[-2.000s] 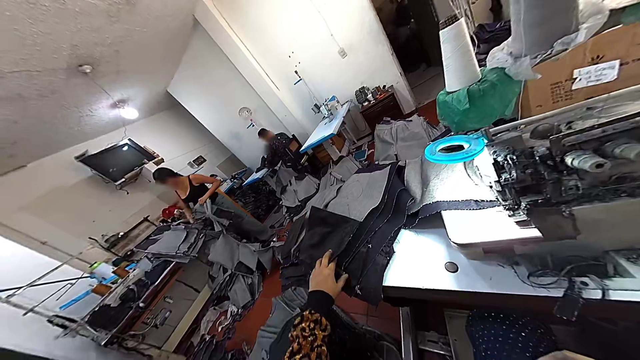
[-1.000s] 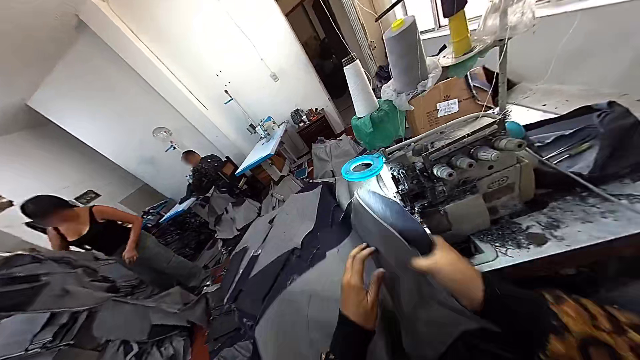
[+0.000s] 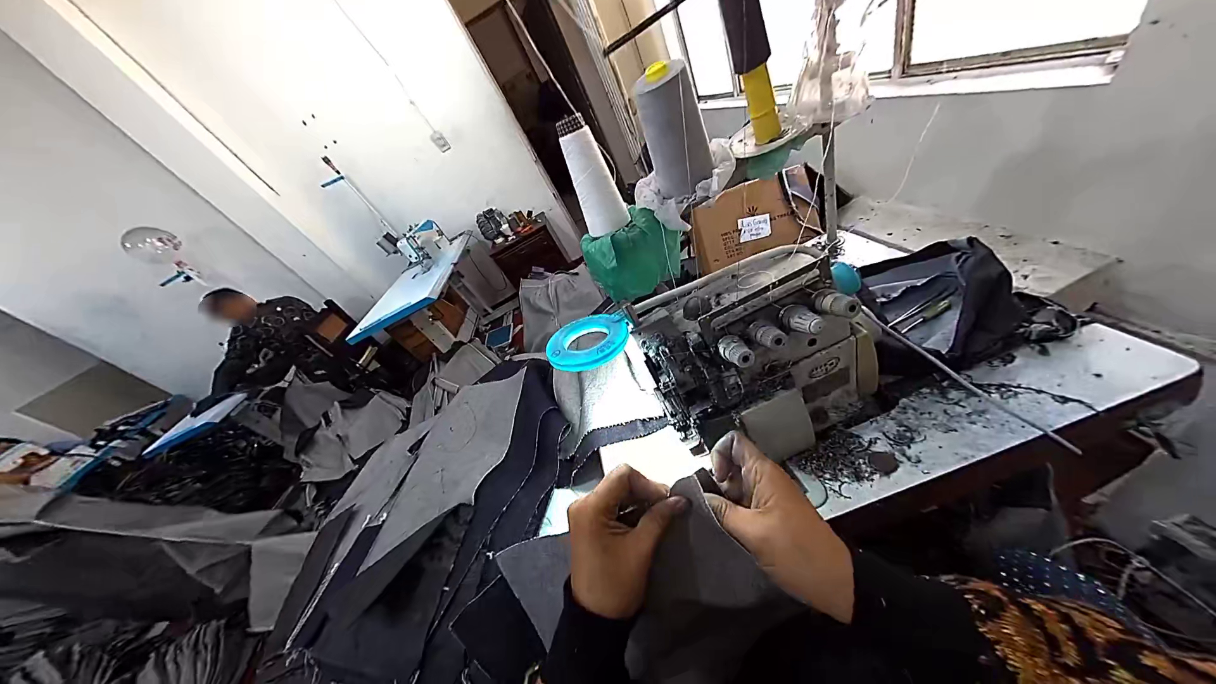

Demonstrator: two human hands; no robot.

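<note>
Both hands pinch the top edge of a dark grey cloth piece just in front of an overlock sewing machine. My left hand grips the edge between thumb and bent fingers. Close beside it, my right hand holds the same edge, nearer the machine's front cover. The cloth hangs down from the fingers toward the body. A blue ring lamp is lit above the machine's needle area, over light grey cloth.
Stacked grey and dark cloth pieces lie to the left. Thread cones, a green bag and a cardboard box stand behind the machine. Lint and a thin rod lie on the table. Another person sits far left.
Two seconds ago a hand touched the stacked cloth at left; a second ago both hands were on a grey piece by the machine. Now they are close together on its edge. The view has swung right.
</note>
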